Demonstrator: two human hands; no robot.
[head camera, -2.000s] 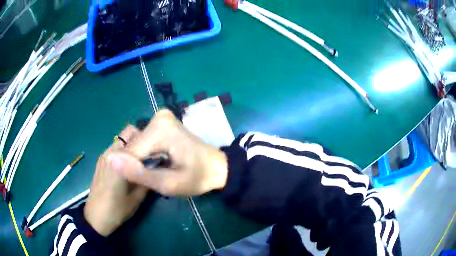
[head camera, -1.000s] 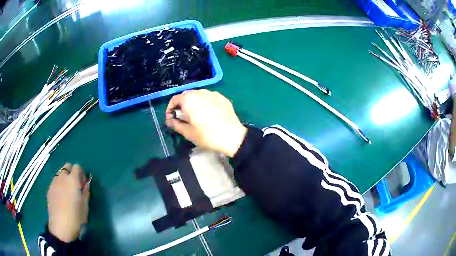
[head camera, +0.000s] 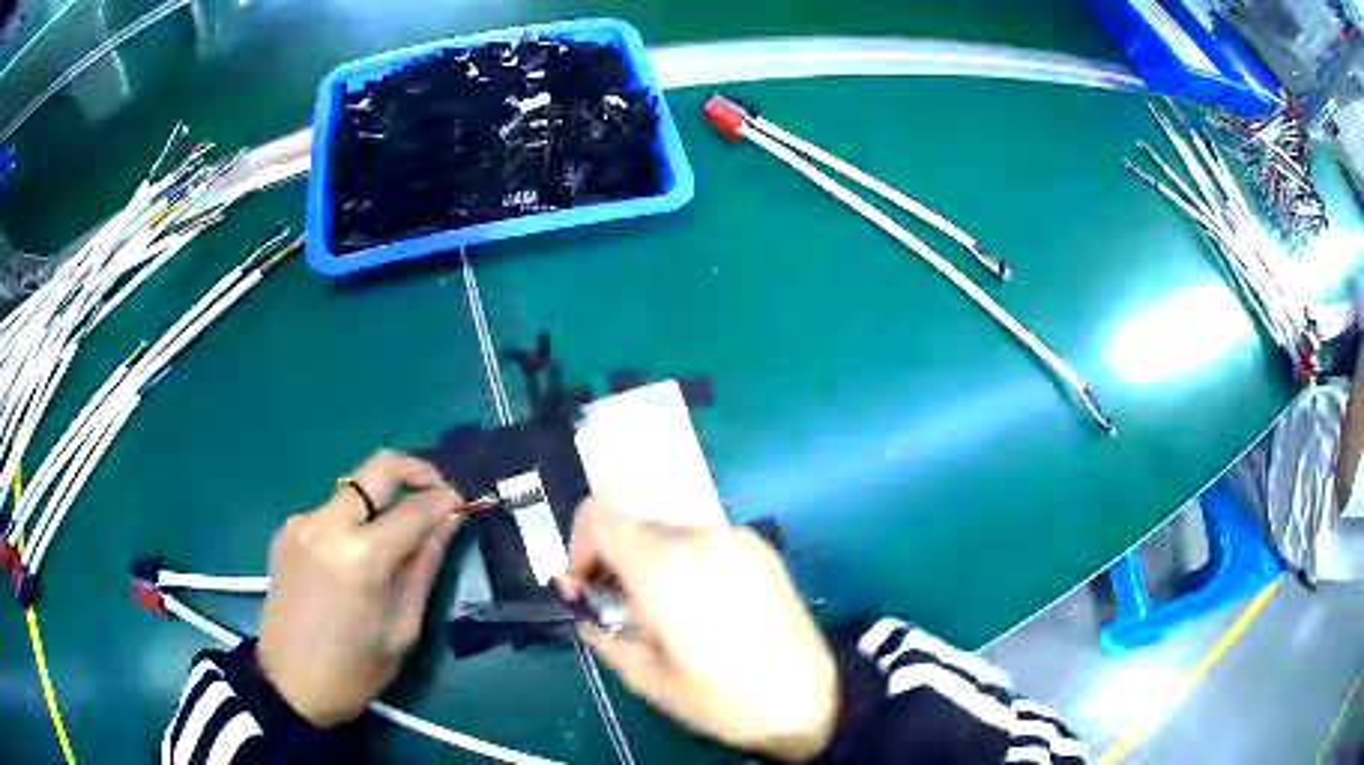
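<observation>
My left hand (head camera: 359, 575) pinches the thin coloured wire ends (head camera: 476, 507) of a white-sleeved cable at the left side of the jig. The wire tips reach the small pale jig insert (head camera: 536, 538), which sits in a black taped patch. My right hand (head camera: 696, 613) is at the insert's lower right, fingers closed around a small dark and shiny item (head camera: 606, 610), partly hidden and blurred; I cannot tell what it is. A white pad (head camera: 652, 456) lies right of the insert, partly under my right hand. A cable with a red connector (head camera: 150, 596) lies beside my left wrist.
A blue tray (head camera: 501, 236) of black pieces stands behind the jig. White cables (head camera: 90, 329) fan out at the left. Two cables joined at a red connector (head camera: 727, 117) lie at upper right. More cables (head camera: 1230, 239) lie far right, above a blue stool (head camera: 1197, 575).
My left hand has moved right to the jig and now holds wire ends there. My right hand has come down from near the tray to the insert's lower right.
</observation>
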